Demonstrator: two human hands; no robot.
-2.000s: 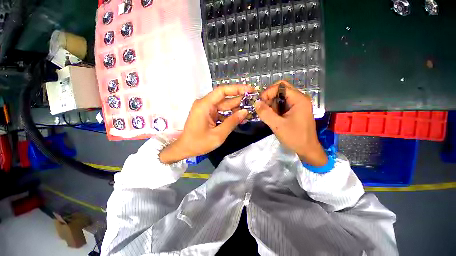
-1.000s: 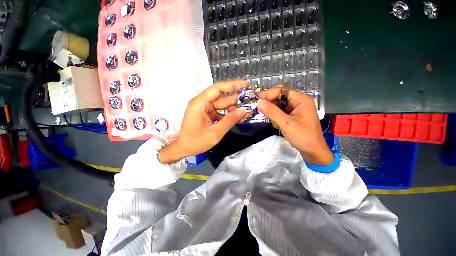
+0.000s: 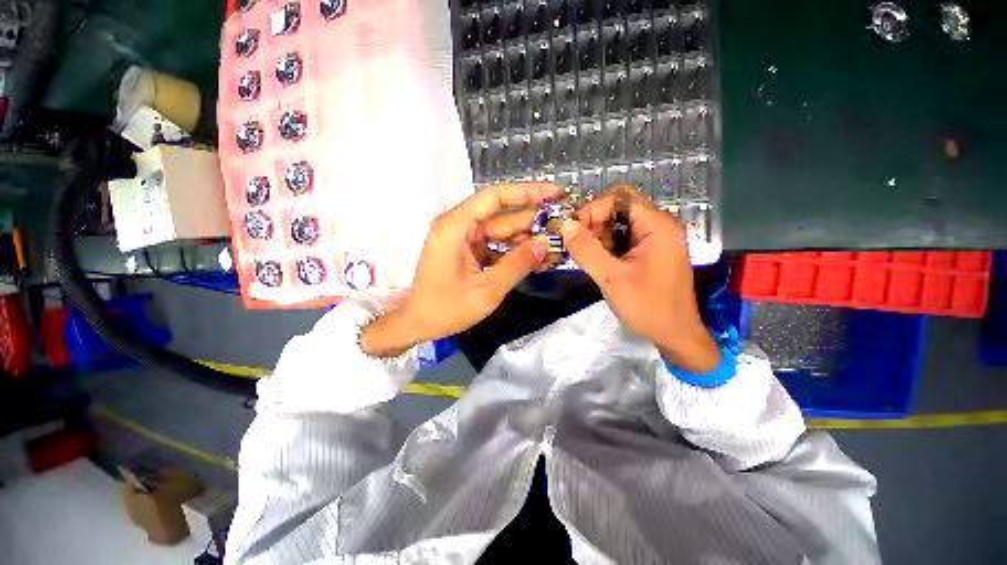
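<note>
My left hand (image 3: 477, 265) holds a small silver round unit (image 3: 551, 227) between thumb and fingertips, over the near edge of the clear tray (image 3: 591, 110). My right hand (image 3: 640, 265) touches the unit's right side with thumb and index finger. A short dark brown item (image 3: 622, 226) is tucked between the right fingers and palm; I cannot tell exactly what it is. The fingertips hide part of the unit, and no tiny part can be made out between them. The pink tray (image 3: 387, 132) lies left of the clear tray, with silver round units in its left columns.
Two loose round units (image 3: 889, 21) lie on the green mat (image 3: 850, 144) at the far right. A red tray (image 3: 861, 280) and a blue bin (image 3: 883, 359) are at the right, by the bench edge. A white box (image 3: 177, 196) and black hose (image 3: 99, 320) are at the left.
The right fingers have closed in over the round unit, which looks tilted and more covered than a second ago. The dark item in the right hand shows more again.
</note>
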